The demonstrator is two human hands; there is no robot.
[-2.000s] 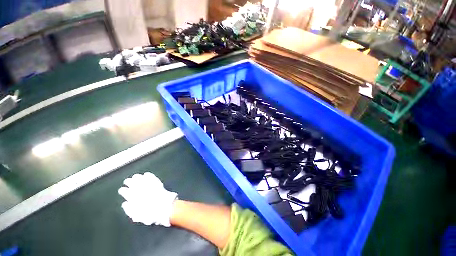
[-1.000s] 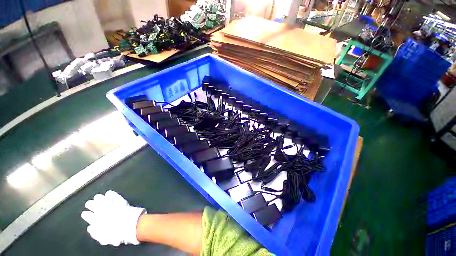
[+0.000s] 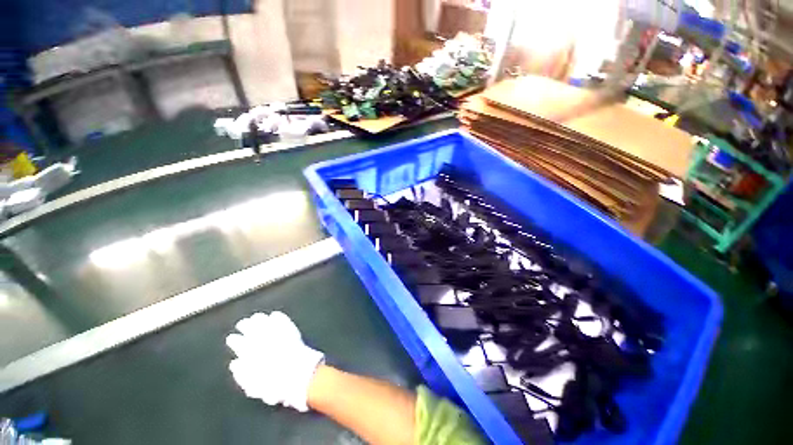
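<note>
My right hand (image 3: 275, 361), in a white glove, lies over the dark green bench at lower centre, left of the blue bin. Its fingers point up and left, and no object shows in it; the palm side is hidden. My left hand is out of the picture. The large blue plastic bin (image 3: 383, 280) holds black power adapters (image 3: 456, 318) in a row along its left wall and another row along the far right wall. Black cord bundles (image 3: 522, 304) lie between the rows. The picture is somewhat blurred.
The green conveyor belt (image 3: 209, 228) runs beyond a white rail (image 3: 183, 307). Across it are a pile of circuit boards with wires (image 3: 374, 96) and white parts (image 3: 278, 123). Brown cardboard sheets (image 3: 591, 122) lie behind the bin. A blue object (image 3: 33, 422) is at the lower left.
The view swings left, so the bin and my gloved hand sit farther right in the picture than one second ago. The hand stays on the bench side of the bin. The bin's contents look unchanged.
</note>
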